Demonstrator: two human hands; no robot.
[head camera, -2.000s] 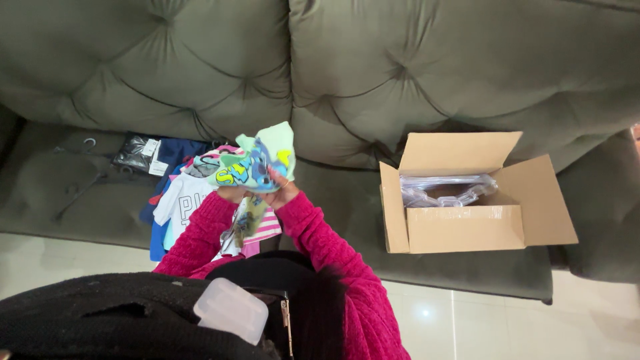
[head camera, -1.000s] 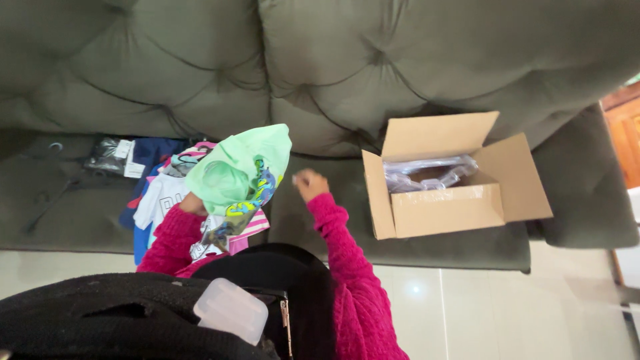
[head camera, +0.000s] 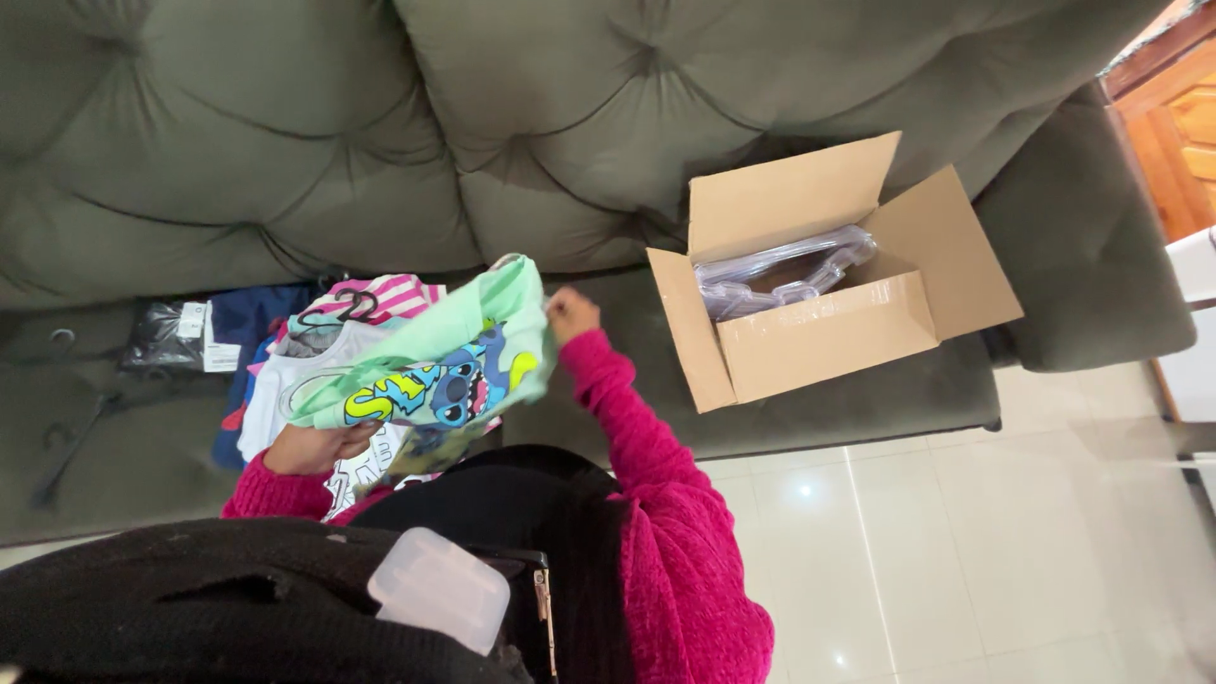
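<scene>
A mint-green printed shirt (head camera: 454, 366) with a blue cartoon figure is held up in front of the sofa seat. My left hand (head camera: 318, 446) grips its lower left edge. At its right edge is my right hand (head camera: 573, 315), with fingers bent together on or just beside the fabric. Under and behind the shirt lies a pile of children's clothes, with a white top (head camera: 271, 404), a pink-and-white striped garment (head camera: 389, 293) and small black hangers (head camera: 353, 306). A camouflage-patterned cloth (head camera: 432, 448) shows below the shirt.
An open cardboard box (head camera: 826, 332) with clear plastic hangers (head camera: 788, 285) inside stands on the sofa seat at the right. A dark plastic-wrapped packet (head camera: 163, 335) and dark hangers (head camera: 76, 446) lie at the left. The tufted sofa back (head camera: 608, 123) rises behind.
The mint-green shirt was bunched in both hands, then draped over my left hand with my right hand apart. It is now spread sideways with its print showing.
</scene>
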